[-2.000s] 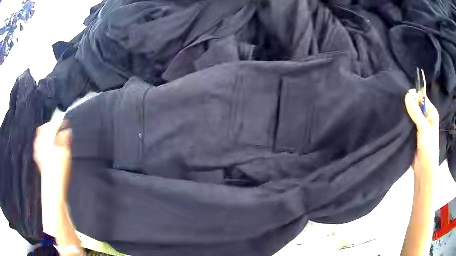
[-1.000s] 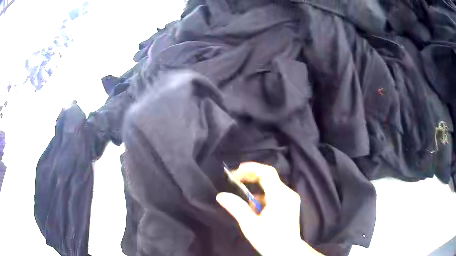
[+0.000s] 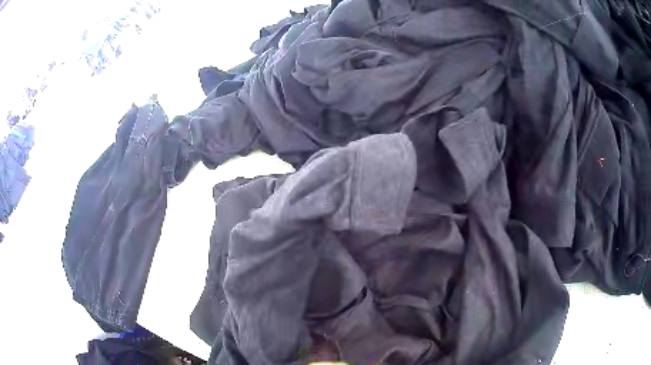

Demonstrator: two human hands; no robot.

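Note:
The dark garment (image 3: pixel 285 285) lies bunched and folded on the white table in front of me, at the lower middle. A lighter grey folded band (image 3: pixel 382 182) with a stitched seam is turned up on its top. A small skin-toned patch shows at the bottom edge between folds. It may be part of my right hand, but its fingers are hidden. My left hand is not in view. No snips are visible.
A large dark garment pile (image 3: pixel 428 57) lies behind and to the right, with a small reddish thread (image 3: pixel 601 162) on it. A dark sleeve (image 3: pixel 118 221) hangs at left. Dark cloth (image 3: pixel 132 351) with a blue edge is at lower left. Blue-white patterned cloth (image 3: pixel 13 171) is far left.
The garment held spread out two seconds ago is now bunched. The hand with the snips, seen over it one second ago, has left that spot. The view has shifted, and the pile appears farther right.

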